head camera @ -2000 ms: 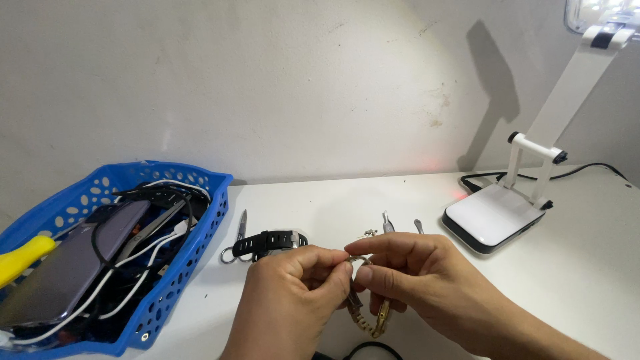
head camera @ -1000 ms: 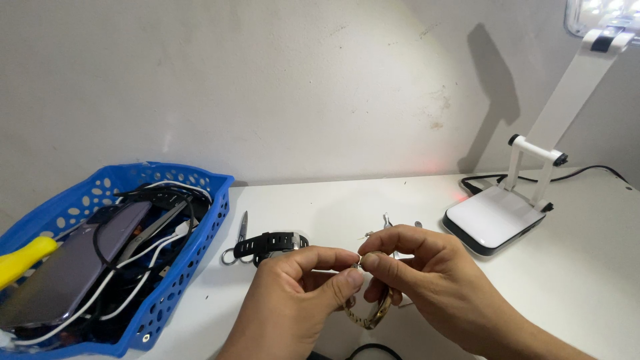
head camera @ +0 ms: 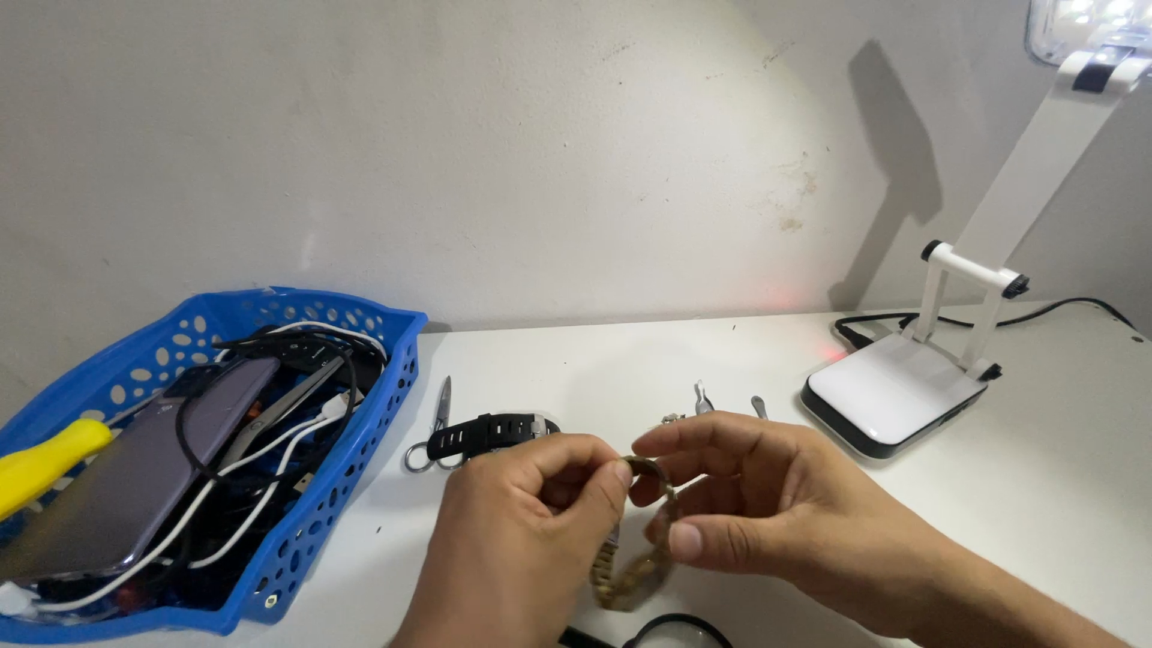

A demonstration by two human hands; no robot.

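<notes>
My left hand (head camera: 540, 522) pinches one end of a gold-toned metal watch bracelet (head camera: 621, 589) between thumb and forefinger. The bracelet hangs in a loop and is somewhat blurred. Around its right side curve the parted fingers of my right hand (head camera: 756, 513); whether they touch it I cannot tell. Behind my left hand lies a watch with a black strap (head camera: 486, 434), beside small metal scissors (head camera: 442, 414). Past my right fingertips are a metal tool (head camera: 702, 396), a second slim metal tool (head camera: 759, 407) and some small metal links (head camera: 671, 419), partly hidden.
A blue plastic basket (head camera: 306, 531) at left holds a phone (head camera: 153, 468), cables, larger scissors and a yellow-handled tool (head camera: 54, 463). A white desk lamp (head camera: 891, 396) stands at right, its cable trailing behind. A black-rimmed round object (head camera: 679, 621) lies at the bottom edge.
My right hand's fingertips have moved apart from my left's and its fingers have spread. The bracelet now hangs as a more visible loop from my left hand.
</notes>
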